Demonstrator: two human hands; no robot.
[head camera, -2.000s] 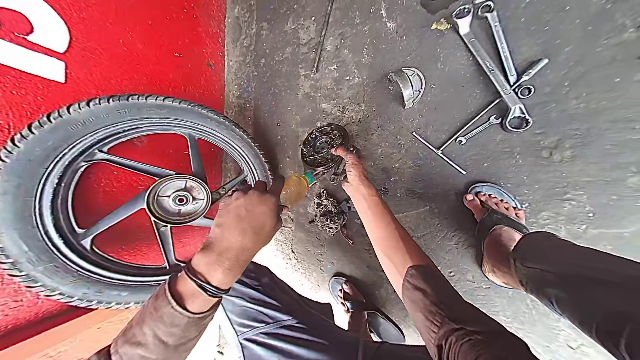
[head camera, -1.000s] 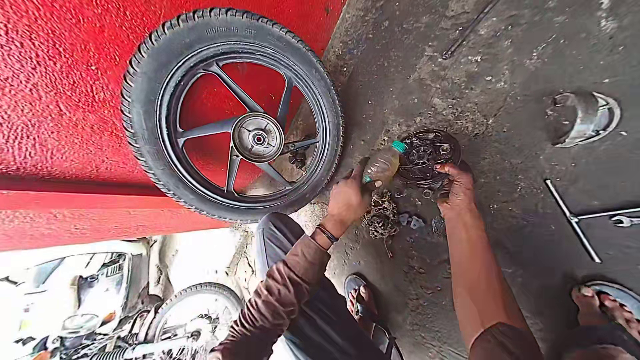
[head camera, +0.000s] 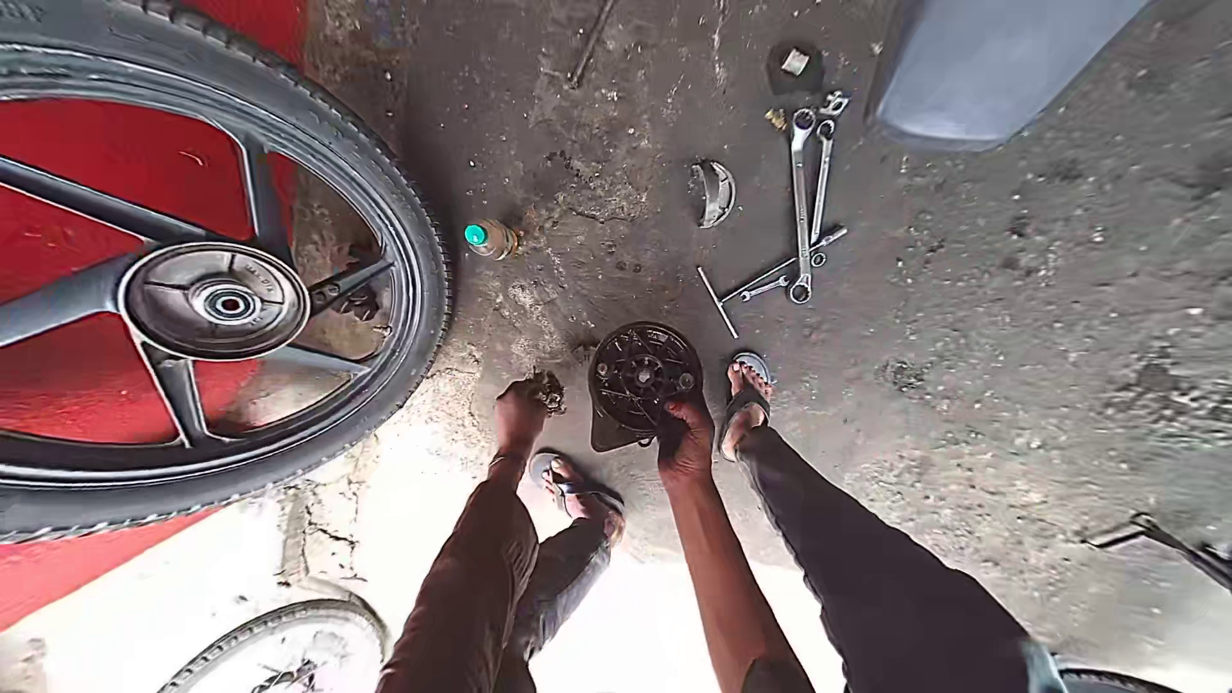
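Note:
A round dark brake panel (head camera: 645, 377) is in my right hand (head camera: 685, 438), which grips its lower right edge. To its left, my left hand (head camera: 521, 414) is closed on a dirty, tangled wad of fibre or cloth (head camera: 548, 392); the two hands are apart. A small plastic bottle (head camera: 494, 239) with a green cap and yellowish liquid is on the ground, up and left of the panel. At the left, a motorcycle wheel (head camera: 231, 298) with a black tyre and dark spokes leans by a red surface. A curved brake shoe (head camera: 715, 193) lies above and right of the panel.
Ring spanners (head camera: 801, 207) and a T-handle wrench (head camera: 719, 303) lie on the concrete at the upper right. A thin rod (head camera: 591, 43) is at the top. My sandalled feet (head camera: 744, 395) flank the work. A grey object (head camera: 991, 72) juts in at the top right.
My left hand has let go of the bottle, which now is on the ground, and has taken hold of the dirty wad. My right hand still holds the brake panel. The view has shifted.

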